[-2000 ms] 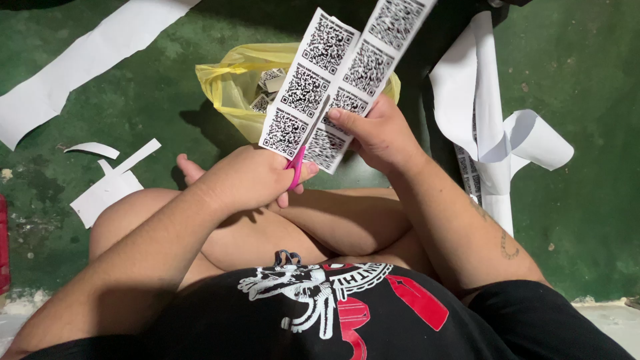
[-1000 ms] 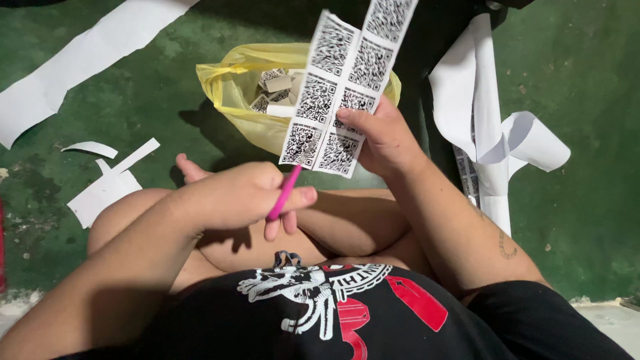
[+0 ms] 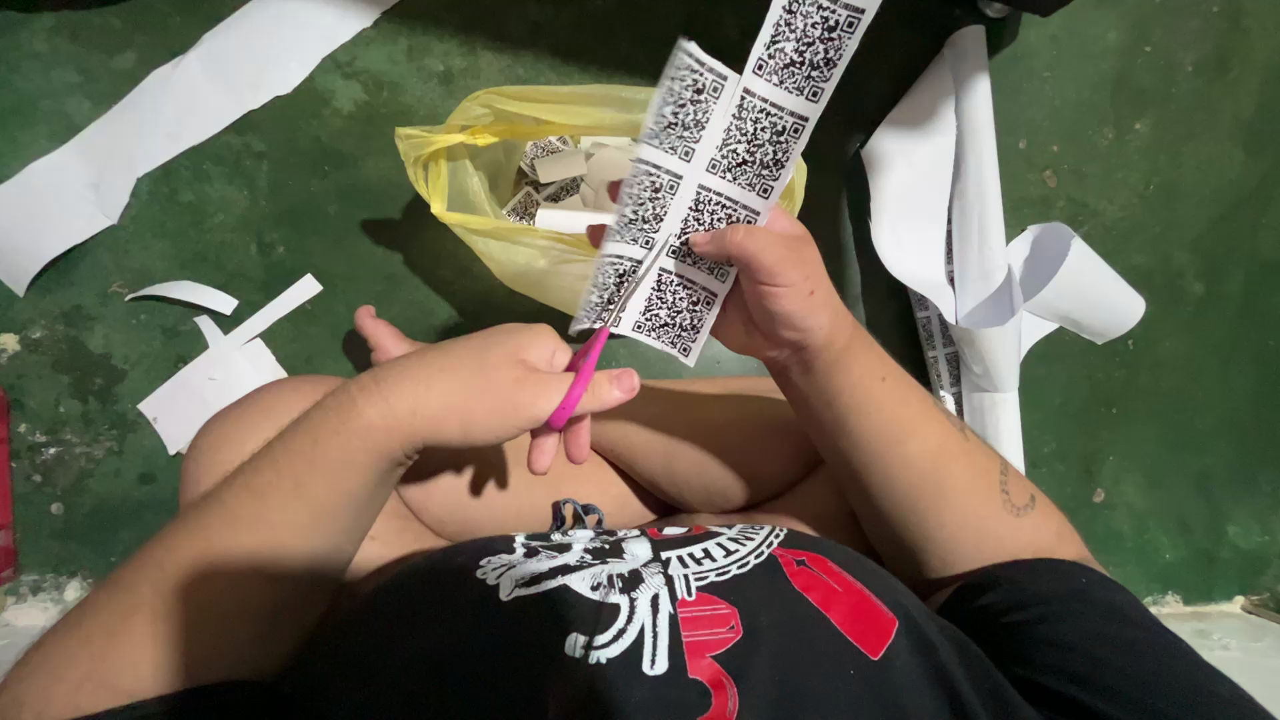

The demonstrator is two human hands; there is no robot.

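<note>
My left hand (image 3: 500,390) is closed round the pink handles of a pair of scissors (image 3: 575,385). The blades point up and to the right, between two columns of a paper sheet printed with square codes (image 3: 757,143). Above the blades, a slit parts the upper end of the sheet into two strips. My right hand (image 3: 775,280) pinches the sheet at its right edge, thumb on top, fingers partly hidden behind. Behind the sheet, a yellow plastic bag (image 3: 480,215) lies open on the floor, with cut paper pieces (image 3: 562,165) inside.
A long white paper strip (image 3: 190,110) lies at the upper left of the green floor (image 3: 1150,420). White paper scraps (image 3: 215,385) are beside my knee. Curled white paper (image 3: 985,250) and a printed strip (image 3: 935,345) are at the right. A red object (image 3: 5,490) shows at the left edge.
Compared with one second ago, the scissor blades now reach up along the gap between the columns, where they were low at the sheet's bottom edge. The left column now leans away from the right one.
</note>
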